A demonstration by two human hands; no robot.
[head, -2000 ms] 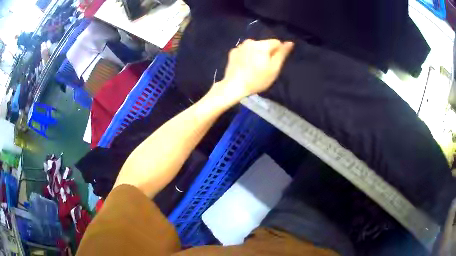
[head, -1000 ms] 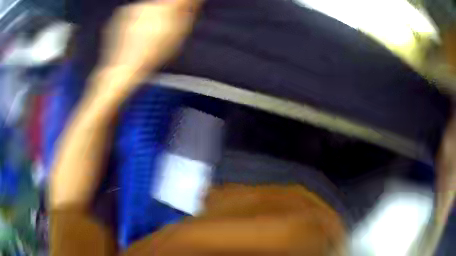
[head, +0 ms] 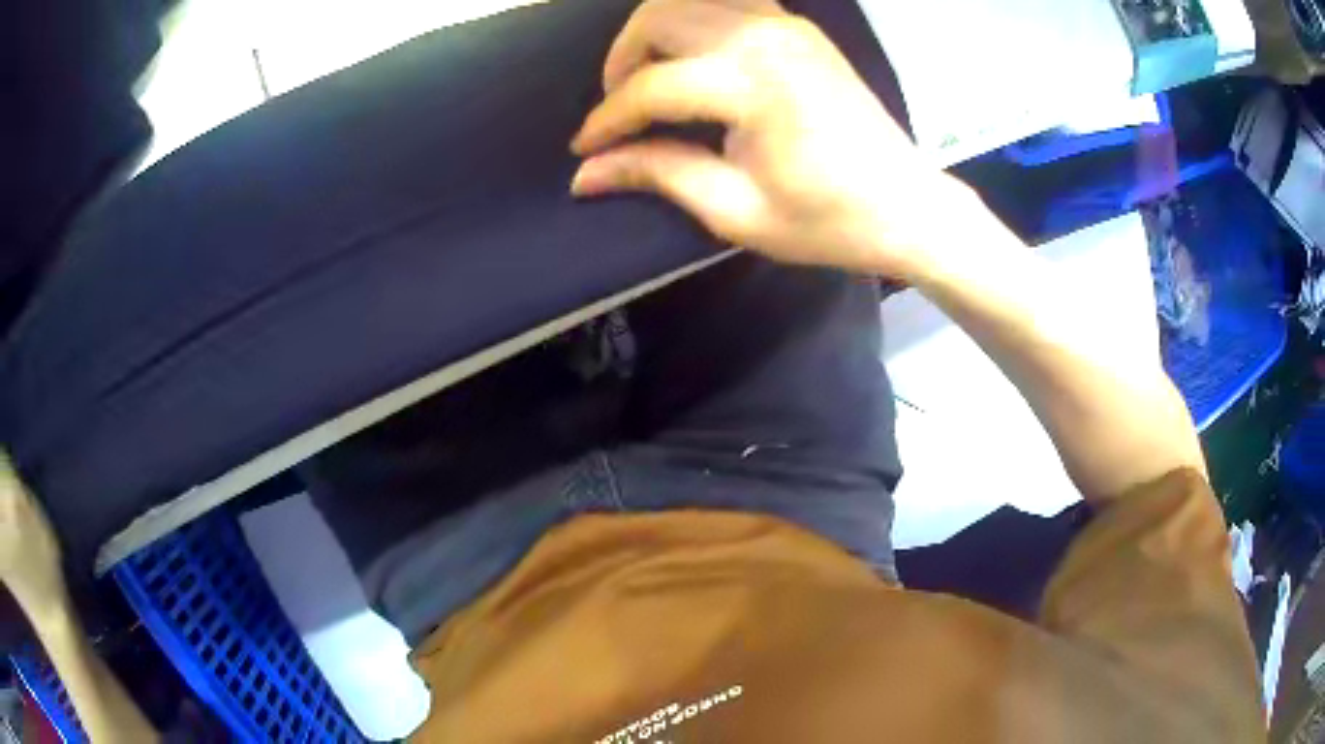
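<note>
A dark navy garment piece [head: 334,218] lies over the table, spread along its front edge. A pale strip [head: 436,381], like a measuring tape, runs along that edge. My right hand [head: 727,131] is on the cloth at top centre, palm down, with bent fingers and thumb apart and nothing visibly gripped. My left hand [head: 26,545] is at the left picture edge beside the cloth's left end. It is cut off and its fingers are hidden.
A blue slatted crate [head: 233,632] is at lower left, beside a white board [head: 327,611]. A white sheet or board [head: 974,422] lies right of my lap. Another blue crate [head: 1235,291] is at right. The white table [head: 1003,73] shows behind. More dark cloth [head: 66,131] is at upper left.
The view has swung to the right. My left hand and the left crate have shifted to the left edge, and my right hand now shows fully on the cloth.
</note>
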